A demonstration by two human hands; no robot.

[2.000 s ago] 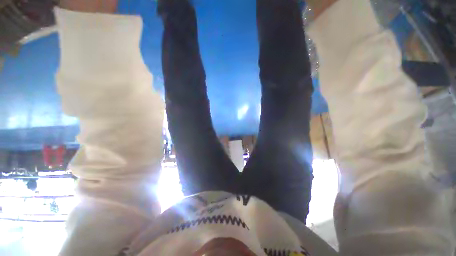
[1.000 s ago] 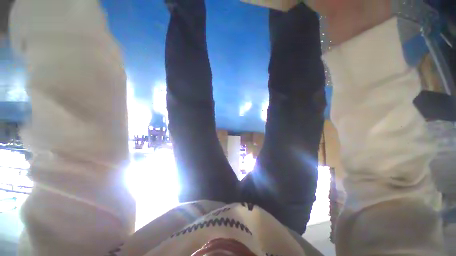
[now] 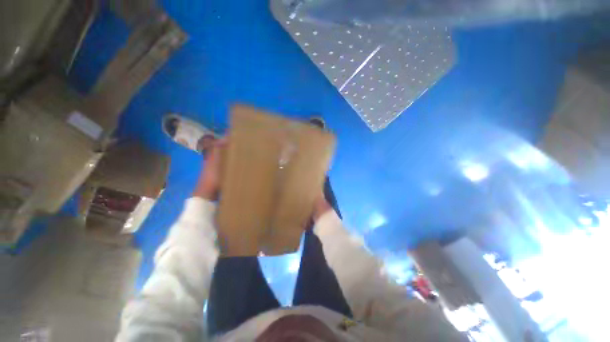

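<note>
A brown cardboard carton (image 3: pixel 257 187), closed with a shiny tape strip along its top, is held in front of my legs, above the blue floor. My left hand (image 3: pixel 211 170) grips its left side, with the fingers partly hidden by the carton. My right hand (image 3: pixel 321 206) is against its lower right side, mostly hidden behind the carton. The carton is slightly blurred.
Several cartons stand at the left (image 3: pixel 50 143), one with a white label. A smaller open carton (image 3: pixel 130 174) shows dark reddish contents. A grey dotted platform deck (image 3: pixel 381 67) lies on the floor at the top. More brown cartons (image 3: pixel 445 274) are at the lower right.
The view has tilted forward and shows the floor ahead. Both hands now show, holding a carton; before, mostly sleeves and legs were visible, with a carton-coloured edge at the top one second ago.
</note>
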